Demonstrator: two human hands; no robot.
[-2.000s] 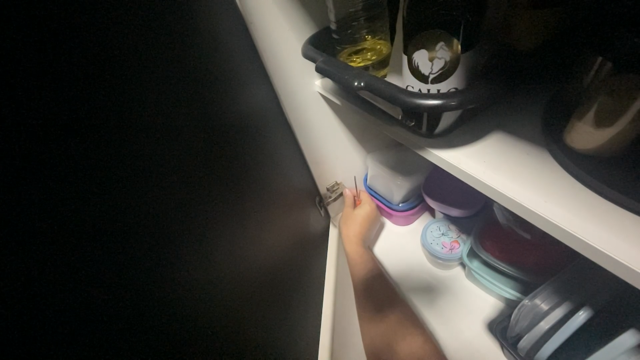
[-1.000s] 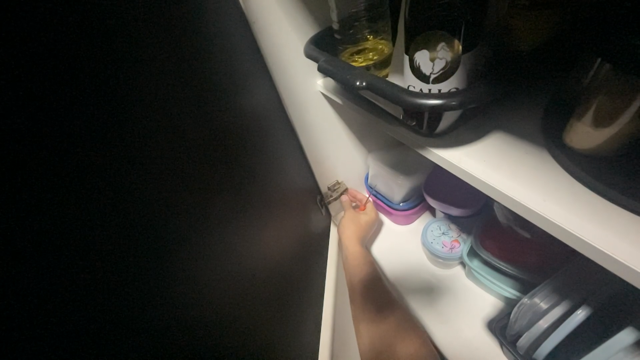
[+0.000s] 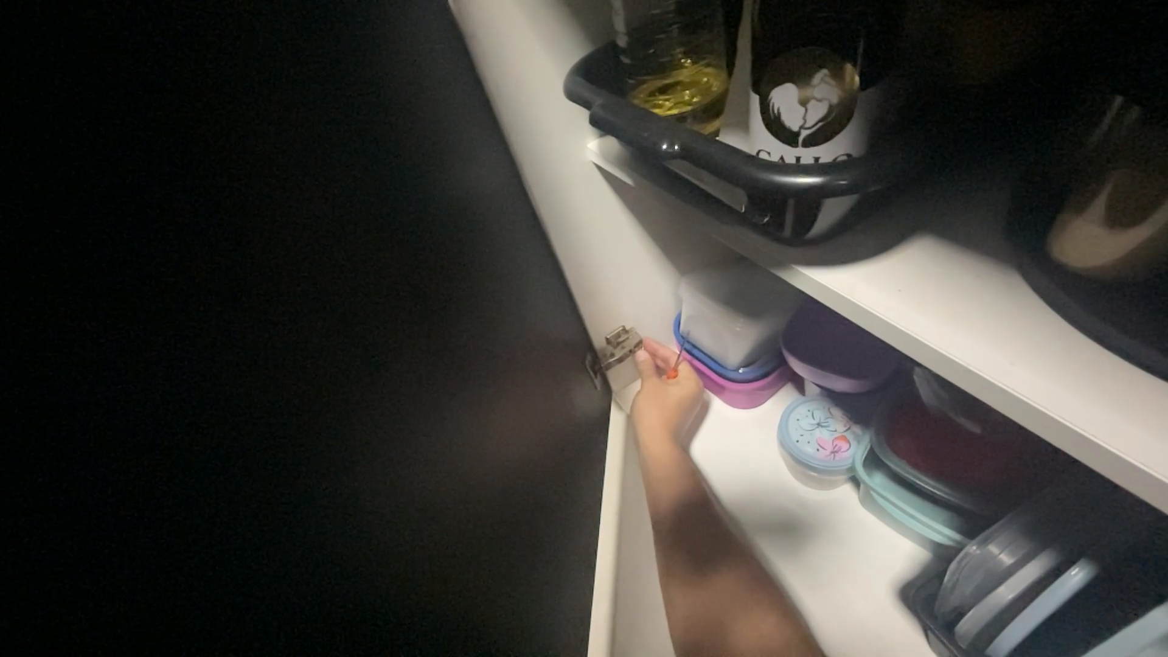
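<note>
My right hand (image 3: 669, 397) reaches to a metal cabinet hinge (image 3: 622, 351) on the white side wall of the cabinet. Thumb and fingertips are at the hinge's right edge. The same hand holds a small, thin tool (image 3: 680, 358), which looks like a screwdriver; an orange part and a narrow metal shaft stick out above the hand, and the rest is hidden. The dark cabinet door (image 3: 365, 365) stands to the left of the hinge. My left hand is not in view.
Right of the hand, the lower shelf holds stacked plastic containers (image 3: 739, 388), a round lidded tub (image 3: 821, 433) and upright lids (image 3: 1013, 584). Above, the upper shelf's edge (image 3: 912, 342) juts out, with a black tray (image 3: 730, 160) holding bottles (image 3: 808, 100).
The thin tool has shifted in my right hand: its shaft stood upright, then leaned right, and now points up again with the orange part showing. The hand stays by the hinge.
</note>
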